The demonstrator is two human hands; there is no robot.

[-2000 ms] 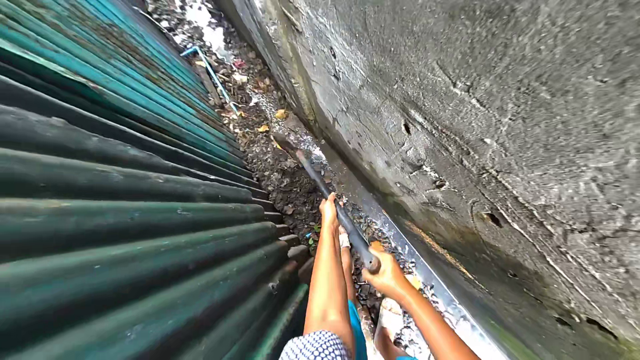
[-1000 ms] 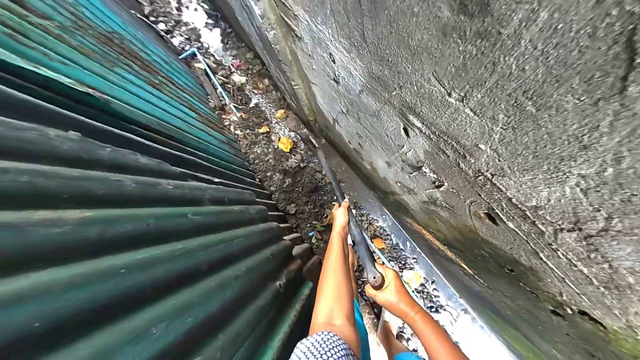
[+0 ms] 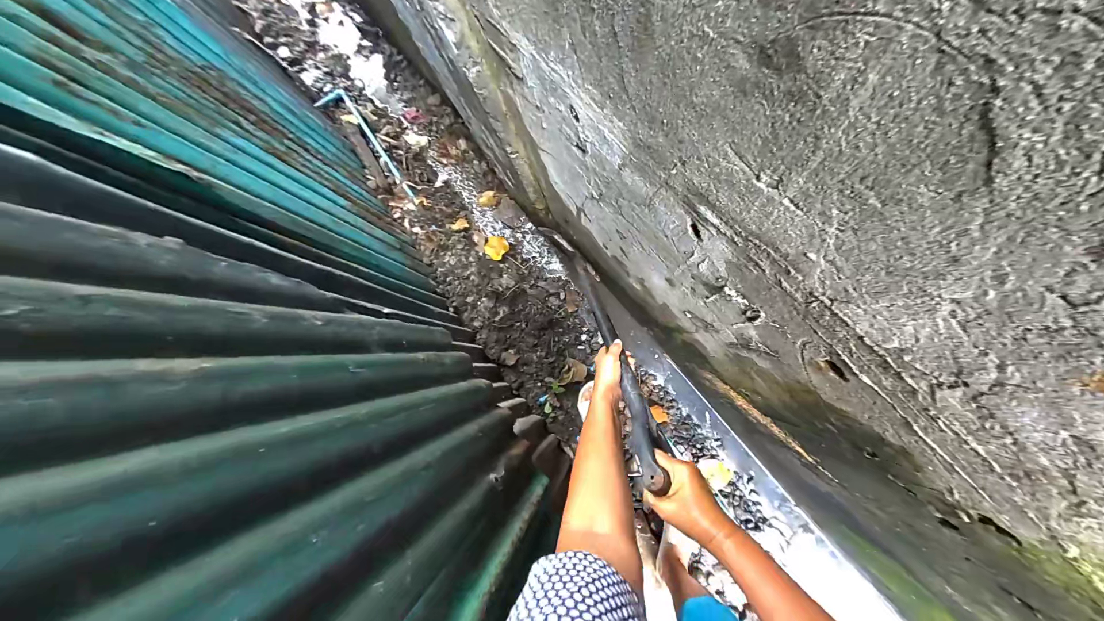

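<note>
A long dark-handled tool (image 3: pixel 639 423) slants from bottom centre up toward the foot of the concrete wall. My left hand (image 3: pixel 609 366) is closed around the middle of its handle. Near the thick rounded end, my right hand (image 3: pixel 683 492) grips the handle. The tool's far end lies low against the wall base, over dark wet soil (image 3: pixel 517 319); the shape of its head cannot be made out clearly. Yellow leaves (image 3: pixel 496 247) rest on the soil to the left of that end.
Green corrugated metal sheeting (image 3: pixel 216 397) lines the left side and a rough concrete wall (image 3: pixel 776 172) the right, with a narrow strip between. A light blue pipe (image 3: pixel 371 138) lies farther up. My feet stand among pebbles and litter below my hands.
The tool's far end was on the soil farther left two seconds ago and is now close to the wall base. Yellow leaves hidden then now show. Both hands keep their hold.
</note>
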